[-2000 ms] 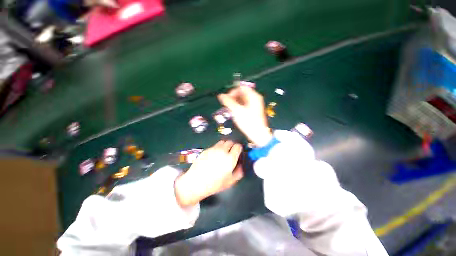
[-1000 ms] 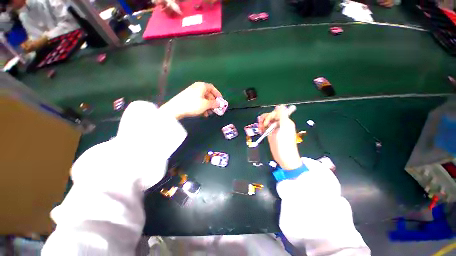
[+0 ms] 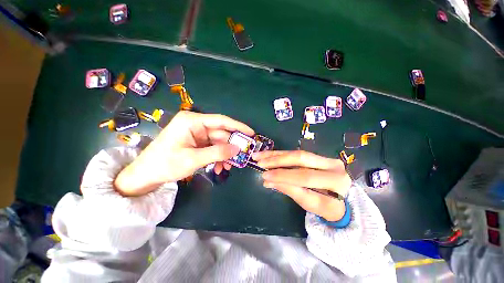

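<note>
My left hand point(image 3: 185, 148) grips a pink-rimmed watch case point(image 3: 241, 148) between thumb and fingers, its white and blue inside facing up. A second small dark part with a pinkish rim point(image 3: 264, 144) shows just behind it, at the fingertips of my right hand; which hand bears it I cannot tell. My right hand point(image 3: 306, 179) is closed around slim tweezers point(image 3: 257, 166), mostly hidden by the fingers, with a thin dark length showing beside the case. The hands meet over the middle of the green mat.
Several open cases lie right of the hands point(image 3: 315, 114) and at upper left point(image 3: 143, 82). Display screens with orange ribbon cables point(image 3: 174, 76) lie at left and right. Parts sit on the conveyor belt point(image 3: 334, 58). A cardboard box point(image 3: 19, 72) is left, a power supply point(image 3: 479, 193) right.
My left hand has brought a case from near the belt edge down in front of me. My right hand has come in from the loose cases to meet it. The view has tilted down.
</note>
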